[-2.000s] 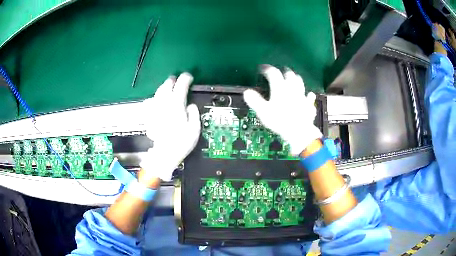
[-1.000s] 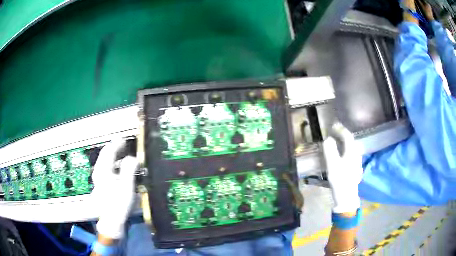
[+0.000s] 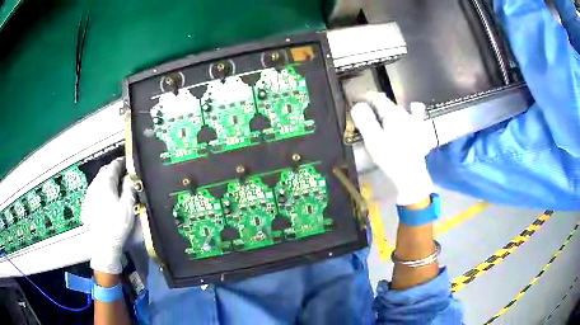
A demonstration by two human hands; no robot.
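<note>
A black carrier fixture (image 3: 241, 152) lies turned at an angle in front of me, its lower edge over my lap. It bears two PCB panels, an upper one (image 3: 232, 117) and a lower one (image 3: 251, 209), each of three joined green boards. Round brownish knobs line their upper edges. My gloved left hand (image 3: 109, 212) is at the fixture's left brass-coloured side bar, its fingers closed around that edge and partly hidden. My gloved right hand (image 3: 395, 143) is just beyond the right edge, fingers apart, holding nothing that I can see.
A row of green PCB panels (image 3: 44, 206) lies on the conveyor at left. Dark tweezers (image 3: 80, 57) lie on the green mat (image 3: 159, 28). Pale conveyor rail (image 3: 467, 124) runs to the right. Another person's blue sleeve (image 3: 502, 171) reaches in at right, above yellow-black floor tape.
The fixture has come off its place against the mat toward me and turned anticlockwise. My hands have gone from its top area to its sides. The view has shifted too.
</note>
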